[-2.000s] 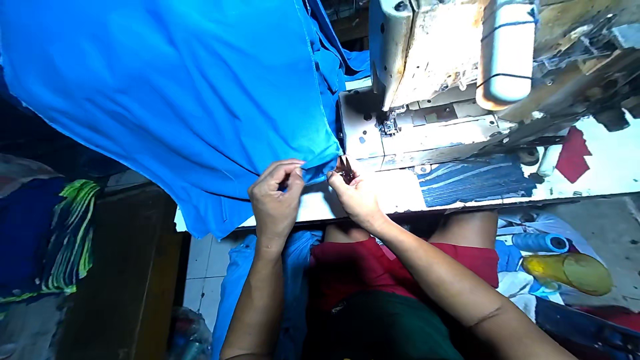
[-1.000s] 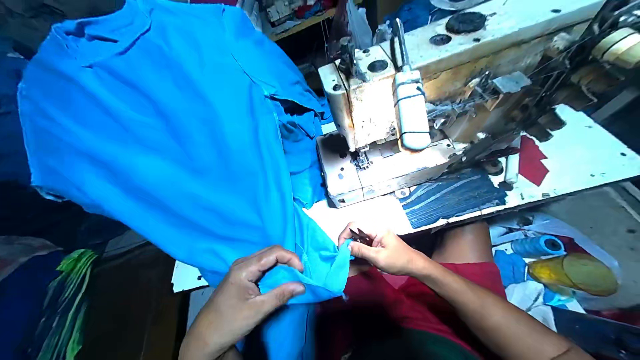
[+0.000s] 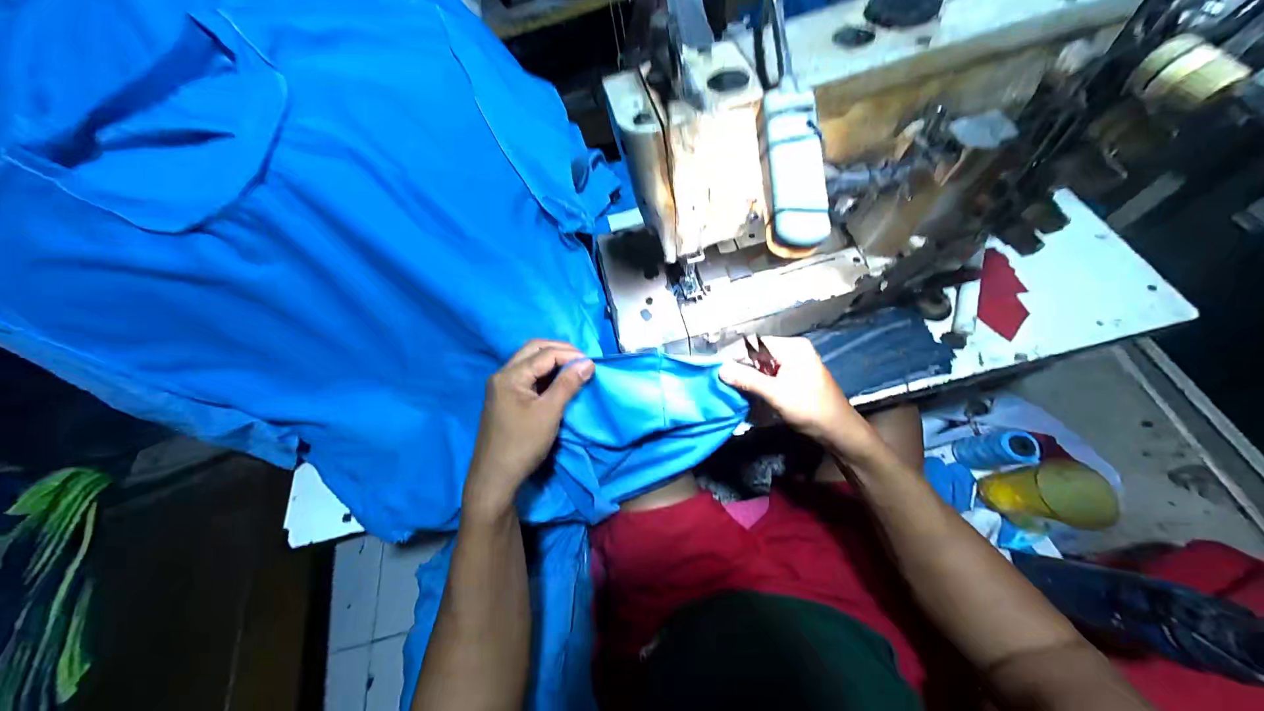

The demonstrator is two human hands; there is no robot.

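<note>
A blue fabric garment (image 3: 395,267) with a curved neckline at its upper left spreads over the left of the sewing machine table. My left hand (image 3: 533,415) pinches the garment's edge between thumb and fingers. My right hand (image 3: 800,385) pinches the same edge farther right, so a short stretch with a seam lies between the hands. Small thread snips (image 3: 761,357) with dark pointed blades are also held in my right hand, tips up. Just beyond the hands stands the sewing machine (image 3: 711,158), its presser foot (image 3: 688,284) above the needle plate; no cloth is seen under the foot.
Red fabric scraps (image 3: 1002,296) lie on the white tabletop (image 3: 1106,267) at right. Below it are a blue thread cone (image 3: 995,449) and a yellow translucent container (image 3: 1052,494). Blue cloth hangs beside my lap. Green-striped fabric (image 3: 59,553) sits at the far left.
My hands have moved apart along the garment's edge, which is now stretched between them. The garment has shifted, and its neckline shows more fully. The view has swung.
</note>
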